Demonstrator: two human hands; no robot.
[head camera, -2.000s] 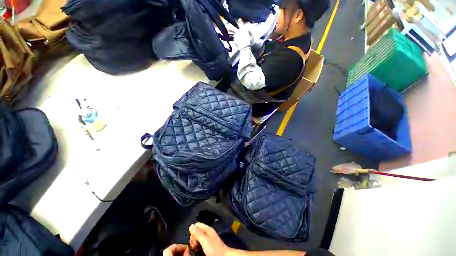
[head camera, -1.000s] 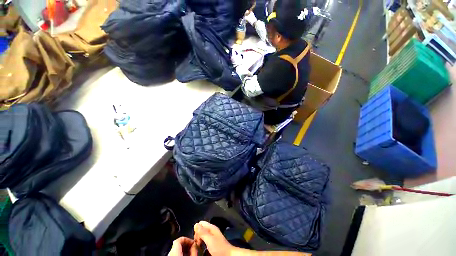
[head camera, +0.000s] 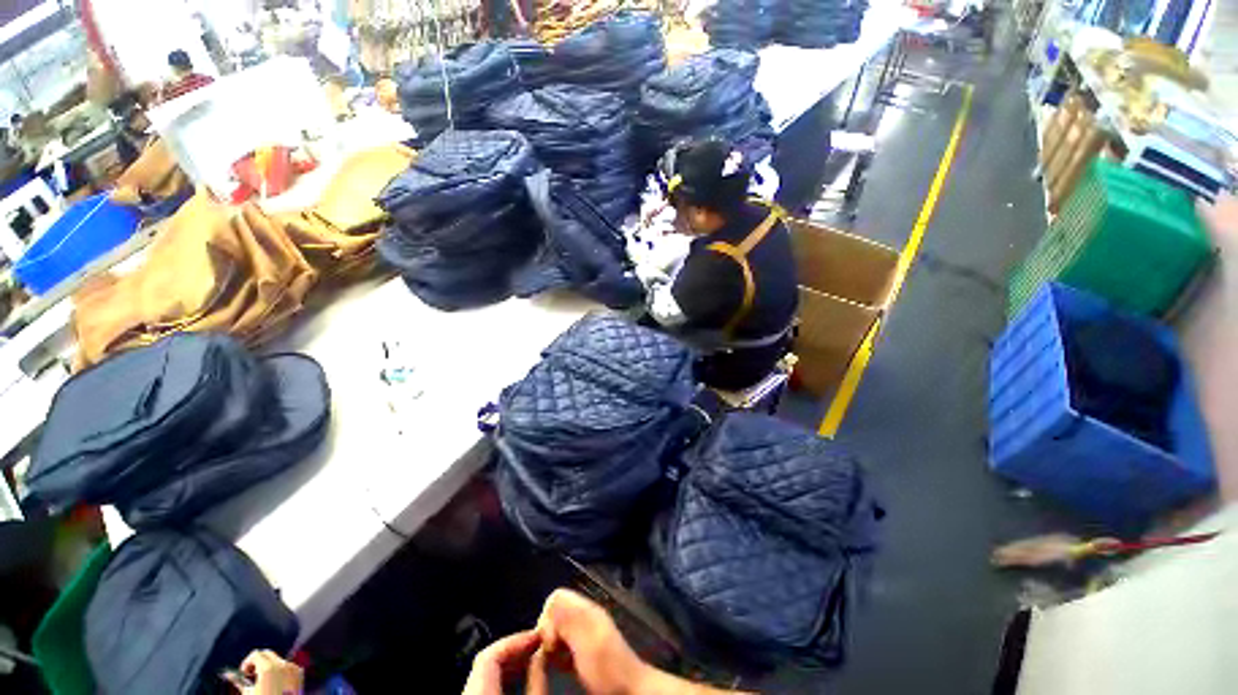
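My left hand (head camera: 505, 664) and my right hand (head camera: 593, 644) are at the bottom edge, fingertips bent together and close to each other. Whether they pinch something tiny cannot be told. Just beyond them a quilted backpack (head camera: 760, 536) lies with its diamond-stitched face up. A second quilted backpack (head camera: 591, 394) rests beside it, against the edge of the white table (head camera: 394, 468). My hands do not touch either backpack.
Smooth-faced backpacks (head camera: 149, 421) lie at left; another person's hand (head camera: 268, 673) touches the lower one (head camera: 183, 611). A seated worker (head camera: 733, 278) is ahead, beside backpack stacks (head camera: 462, 204) and a carton (head camera: 835, 326). Brown pieces (head camera: 204, 278) lie left. Blue crate (head camera: 1039, 394) and green tote (head camera: 1107, 245) stand right.
The view has tilted up, showing more of the floor and tables ahead. My hands stay close together, with the fingertips a little differently bent. Another person's hand has appeared at lower left.
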